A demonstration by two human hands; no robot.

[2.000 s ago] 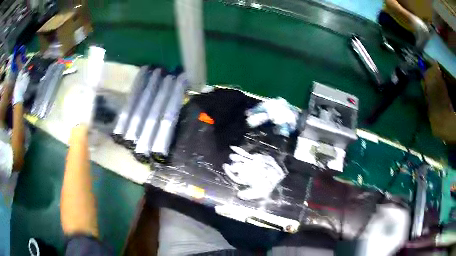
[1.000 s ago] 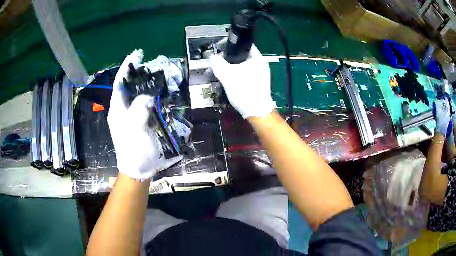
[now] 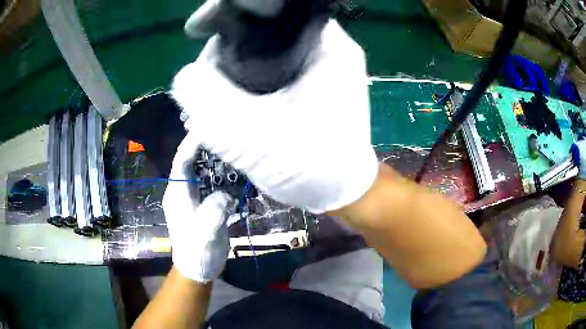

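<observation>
My left hand [image 3: 196, 225], in a white glove, holds a black end fitting [image 3: 221, 178] with round holes, thumb across its lower part. A thin blue line [image 3: 151, 181] runs beside it. My right hand [image 3: 302, 122], in a white glove, is large and close to the camera, gripped around the thick black electric screwdriver [image 3: 270, 51]. The screwdriver's tip is hidden behind my right hand and forearm, so I cannot tell whether it touches the fitting.
Several silver profiles [image 3: 78, 170] lie side by side at left. A single profile [image 3: 474, 151] lies at right on the bench. The screwdriver cable [image 3: 472, 99] hangs at right. Small black parts [image 3: 538, 115] lie on a green mat. A neighbour's arm [image 3: 572, 222] shows at far right.
My right hand has raised the screwdriver close to the camera and moved left, over the fitting, now covering the screw feeder. My left hand has moved slightly down and right with the fitting.
</observation>
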